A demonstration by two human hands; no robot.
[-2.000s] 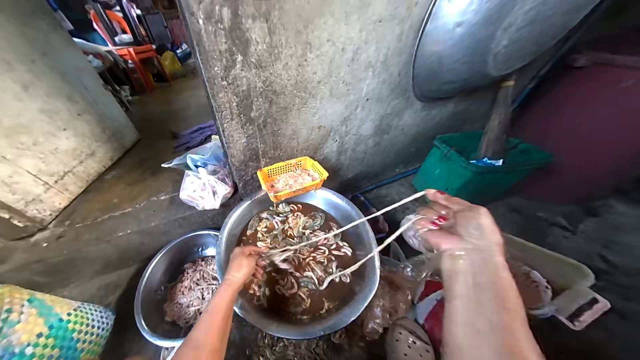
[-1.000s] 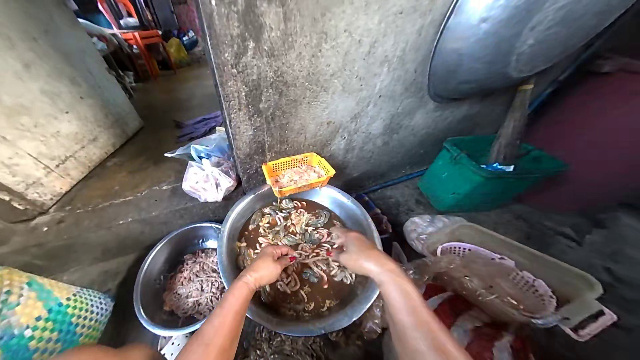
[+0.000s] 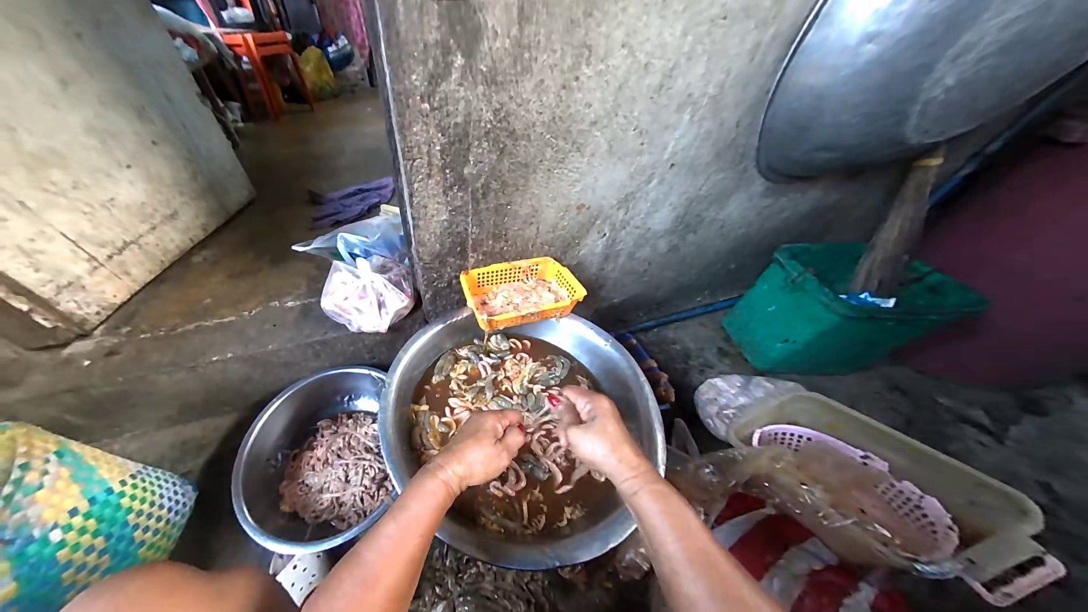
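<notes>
A large metal basin (image 3: 625,357) holds brown liquid with many pale, curled intestine-like strips. My left hand (image 3: 483,446) and my right hand (image 3: 595,429) are over its middle, close together with fingers pinched on pale strips; the fingertips partly hide what they grip. Left of it a smaller metal basin (image 3: 255,476) holds a heap of pinkish strips (image 3: 336,472). An orange plastic basket (image 3: 552,276) with pale pieces rests at the large basin's far rim, by the wall.
Tied plastic bags (image 3: 367,293) lie by the wall's edge. A green bin (image 3: 790,331) with a broom (image 3: 901,225) stands right. Nearer are a grey-green tub (image 3: 918,429) with a pink plastic basket (image 3: 918,501). A woven bag (image 3: 85,510) is at left; a large metal pan (image 3: 901,76) hangs upper right.
Two seconds ago my hands were far apart, stretching a long pale strand over the large basin. Both are now close together above the basin's contents.
</notes>
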